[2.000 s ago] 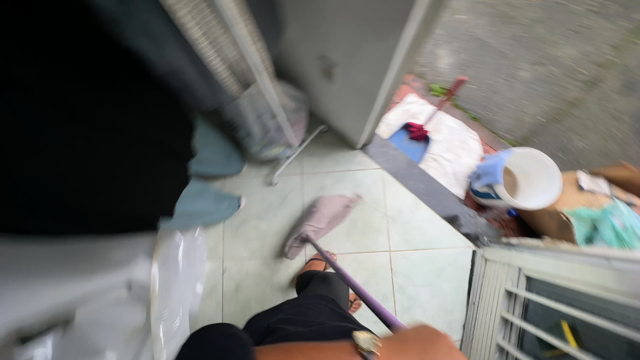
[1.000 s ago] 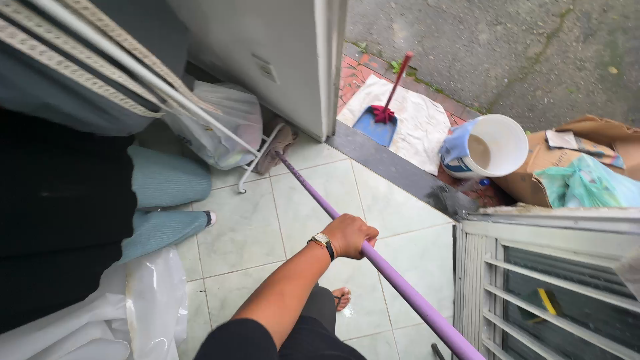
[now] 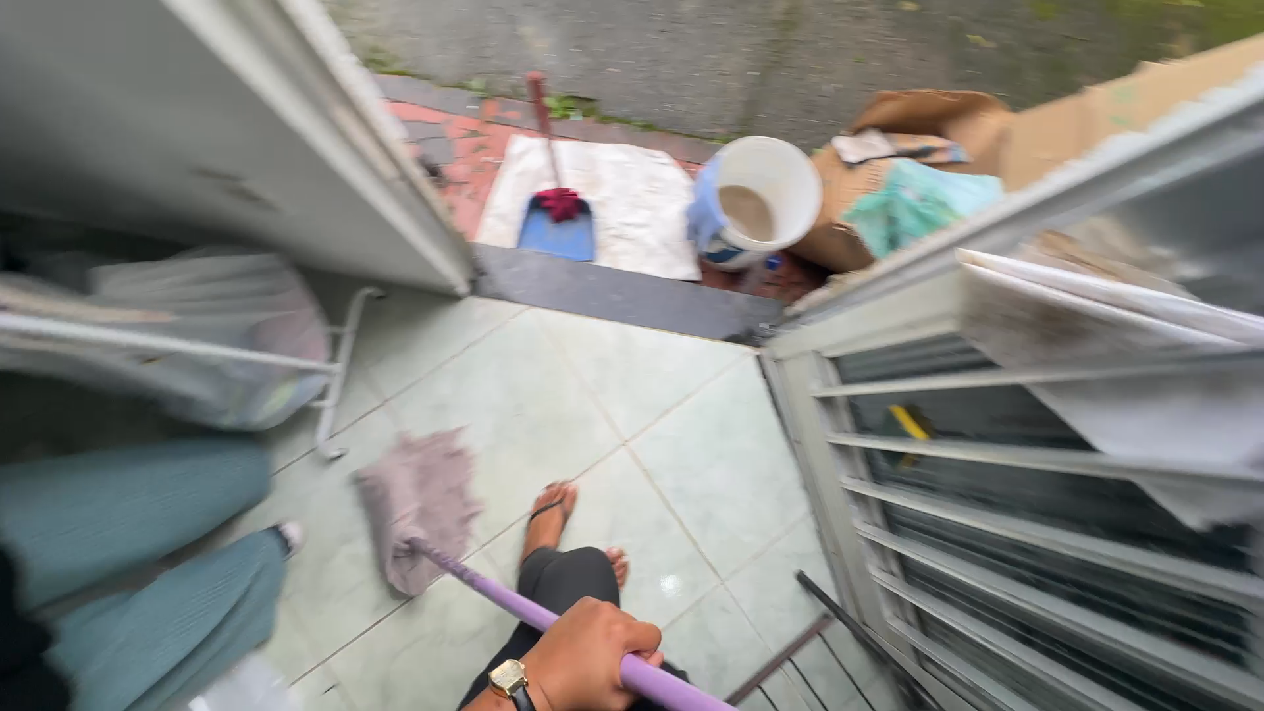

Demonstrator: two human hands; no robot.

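Note:
My left hand (image 3: 592, 647), with a gold-faced watch on its wrist, is closed around the purple pole (image 3: 504, 597) at the bottom centre. From the hand the pole slants up-left to a greyish-pink mop cloth (image 3: 425, 504), which is spread on the pale tiled floor (image 3: 583, 385) left of my sandalled feet. The pole's other end runs out of the frame at the bottom. My right hand is out of view.
Another person's teal trouser legs (image 3: 168, 573) are at left, near a white rack (image 3: 341, 375). Beyond the dark threshold (image 3: 622, 301) are a blue dustpan (image 3: 558, 232), white cloth (image 3: 632, 207), bucket (image 3: 760, 202) and cardboard box (image 3: 839, 188). A louvred door (image 3: 987, 454) stands right.
The mop cloth was bunched against the rack's foot by the door a second ago; now it lies spread nearer my feet. My left hand still grips the pole. The view has shifted.

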